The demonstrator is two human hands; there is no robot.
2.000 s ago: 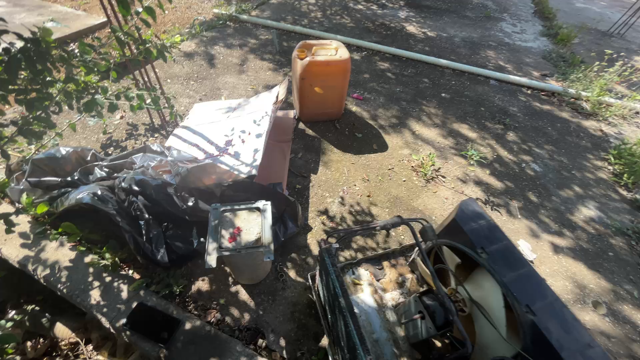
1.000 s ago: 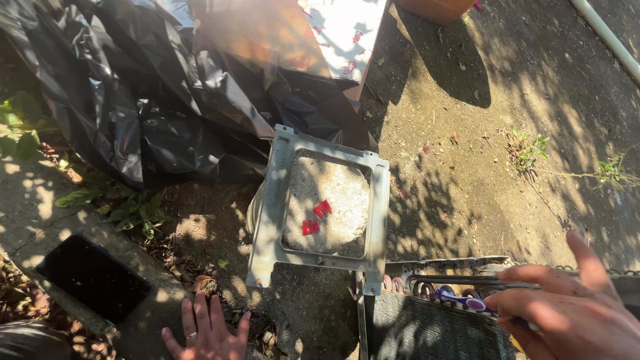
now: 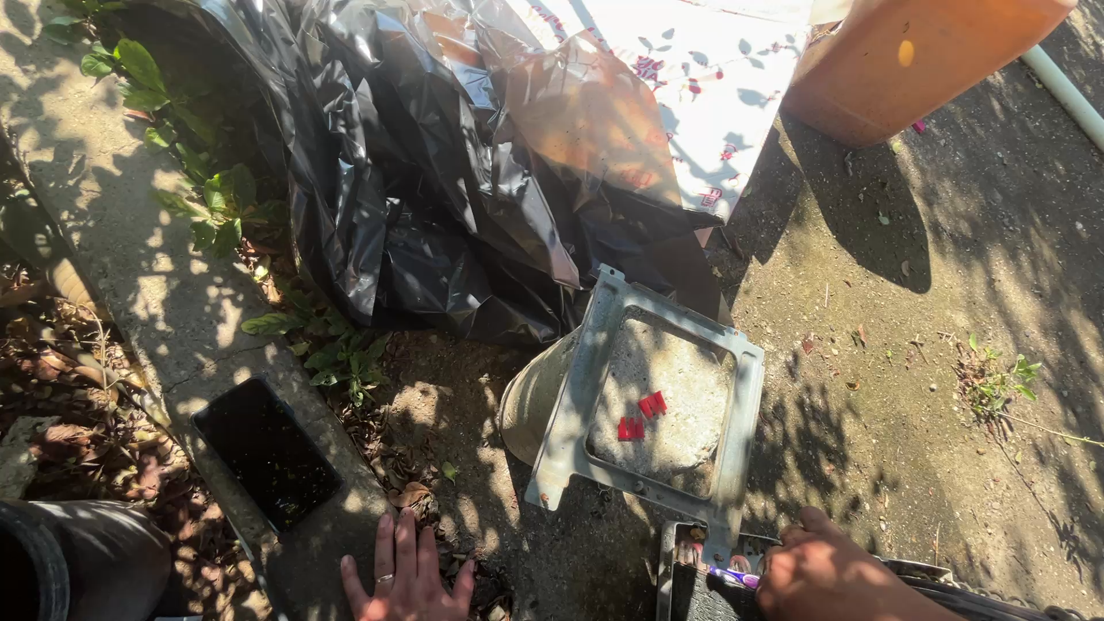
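My left hand (image 3: 407,573), with a ring on one finger, rests with spread fingers at the edge of the concrete curb, holding nothing. My right hand (image 3: 832,565) reaches into the top of a dark metal-framed unit (image 3: 716,591) at the bottom; its fingertips are hidden, so I cannot tell what it grips. Beside them shows a purple and white item (image 3: 735,576), perhaps a toothbrush handle. Just up and left of that hand, a grey metal bracket frame (image 3: 604,345) lies on a round concrete block (image 3: 668,379). Two small red plastic pieces (image 3: 642,416) lie on the block inside the frame.
A black smartphone (image 3: 267,453) lies on the concrete curb (image 3: 190,345). Black plastic sheeting (image 3: 431,190) and a printed white board (image 3: 724,78) lie beyond the block. An orange plastic jug (image 3: 914,69) stands at the upper right, near a pale pipe (image 3: 1065,95). A dark round container (image 3: 95,561) is at lower left.
The view has swung down and closer. Both hands, absent two seconds ago, are now in view. Since one second ago, my right hand has turned from spread fingers to reaching down into the unit.
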